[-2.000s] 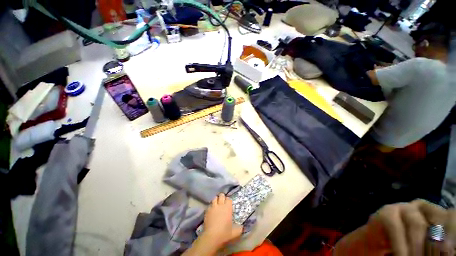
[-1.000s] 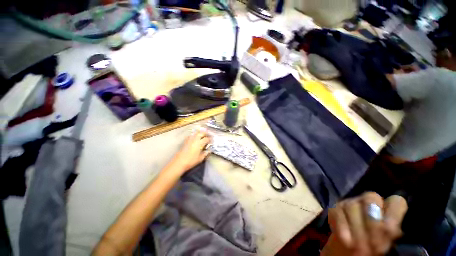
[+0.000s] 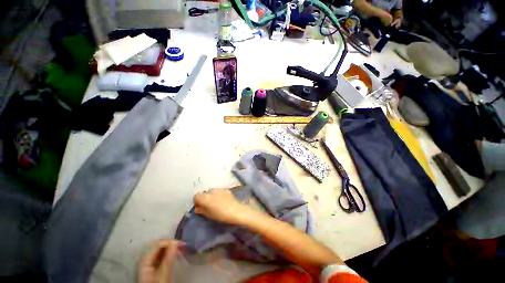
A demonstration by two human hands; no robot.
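Note:
The grey garment piece (image 3: 277,188) lies bunched at the near middle of the table. My right hand (image 3: 217,205) reaches in from the lower right and is closed on the garment's left side. My left hand (image 3: 160,261) is low at the left of the cloth, blurred and cut off by the bottom edge. Its fingertips are near the cloth's edge, but whether they grip anything is unclear. No needle or thread can be made out. The speckled board (image 3: 299,153) lies flat beyond the garment.
Shears (image 3: 346,188) and a dark garment piece (image 3: 387,177) lie at right. A yellow ruler (image 3: 266,119), thread cones (image 3: 259,103), a steam iron (image 3: 299,98) and a phone (image 3: 225,80) are farther back. A long grey piece (image 3: 116,160) lies at left. Another person's hands (image 3: 387,16) show far back.
The view has swung left. My left hand has let go of the speckled board, which lies beside the tilted cone. My right hand has come from the far right onto the garment.

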